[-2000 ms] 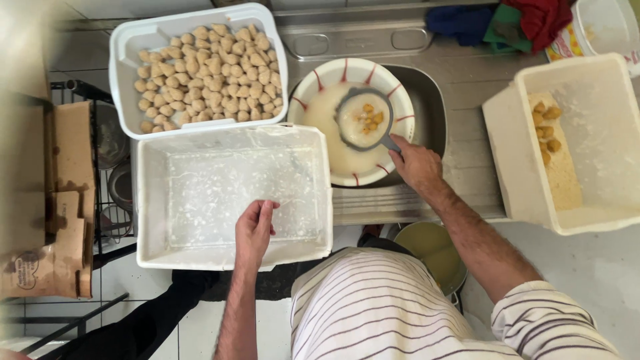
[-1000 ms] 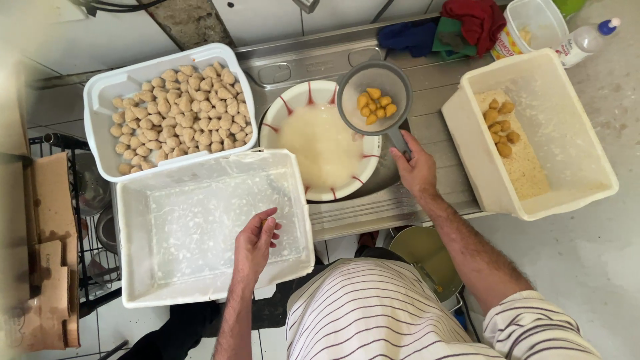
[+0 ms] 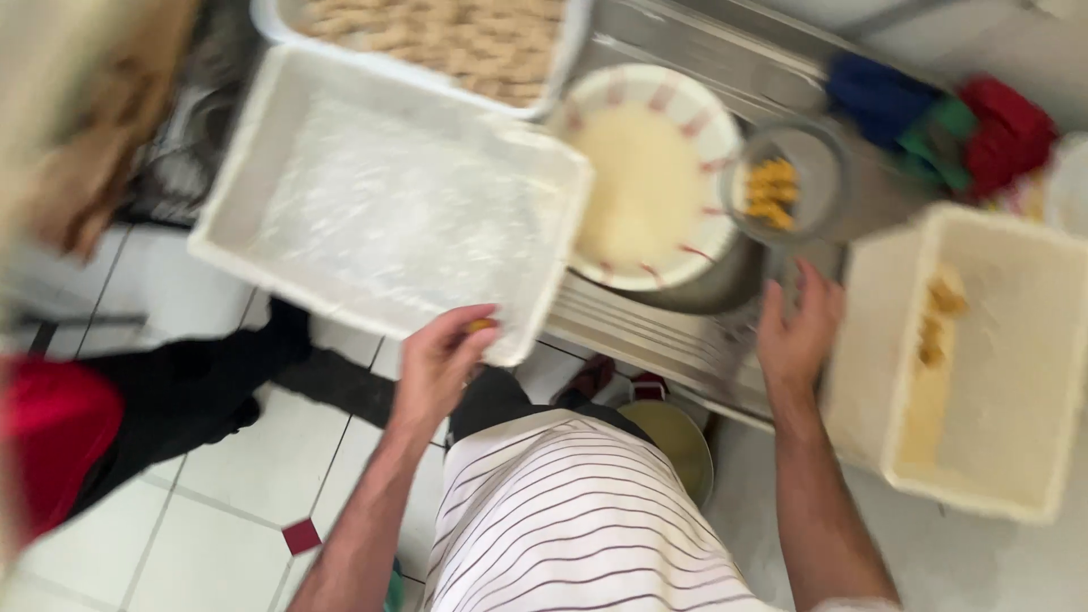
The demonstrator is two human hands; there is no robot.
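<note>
My left hand (image 3: 446, 361) pinches a small yellow-orange piece (image 3: 481, 325) at the near right corner of a white plastic bin (image 3: 391, 204) dusted with white bits. My right hand (image 3: 799, 327) has its fingers apart, just below a grey strainer (image 3: 820, 183). Several yellow-orange pieces (image 3: 772, 194) lie in the strainer, which rests by the right rim of a white bowl (image 3: 718, 153) of pale liquid. Whether its handle touches my right hand cannot be told through the blur. At the right, a cream bin (image 3: 914, 357) holds crumbs and several coated pieces (image 3: 939, 319).
Behind the dusted bin, a white tray (image 3: 574, 51) holds many shaped tan pieces. Blue, green and red cloths (image 3: 1007, 136) lie on the steel sink counter (image 3: 654, 327). A bucket (image 3: 680, 450) stands under its front edge. Another person's dark-clothed leg (image 3: 204, 382) is at the left.
My right hand has let go of the strainer, which was over the bowl and now sits beside it. My left hand, earlier without a visible piece, now holds one. The view has turned.
</note>
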